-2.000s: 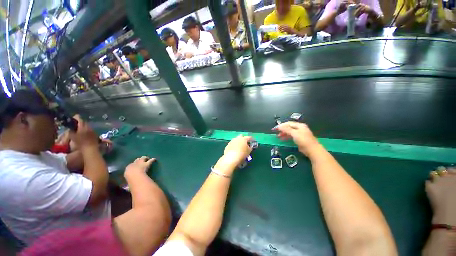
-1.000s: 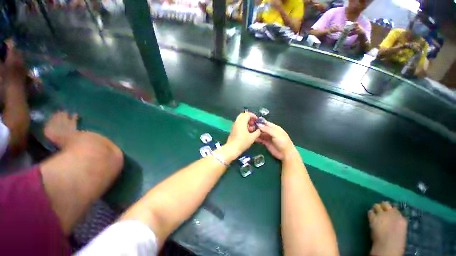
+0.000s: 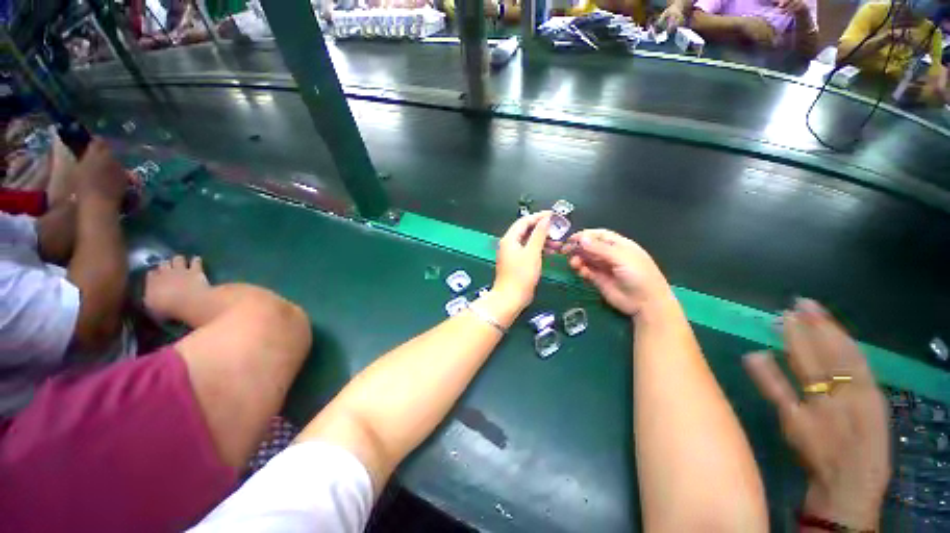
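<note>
My left hand (image 3: 524, 253) pinches a rounded-square silvery housing (image 3: 558, 226) with a pale face, above the bright green edge strip. My right hand (image 3: 622, 273) is just right of it, its fingertips pinched on a small dark piece (image 3: 570, 247), mostly hidden. On the bench, a housing frame (image 3: 575, 321) and another frame (image 3: 547, 343) lie near a small white insert (image 3: 543, 321). Left of them lie two whitish housing covers, one at the back (image 3: 458, 280) and one nearer (image 3: 456, 305), partly beside my left wrist.
Small units (image 3: 564, 207) lie on the dark conveyor belt (image 3: 667, 198) beyond the green strip (image 3: 448, 231). A green post (image 3: 328, 109) stands at left. A neighbour's hand (image 3: 833, 401) is at right near a clear blister tray (image 3: 922, 458). A neighbour's arms are at left.
My hands have moved slightly apart from their joined position. The silvery housing now shows in my left fingers. The right neighbour's hand has moved up towards the green strip.
</note>
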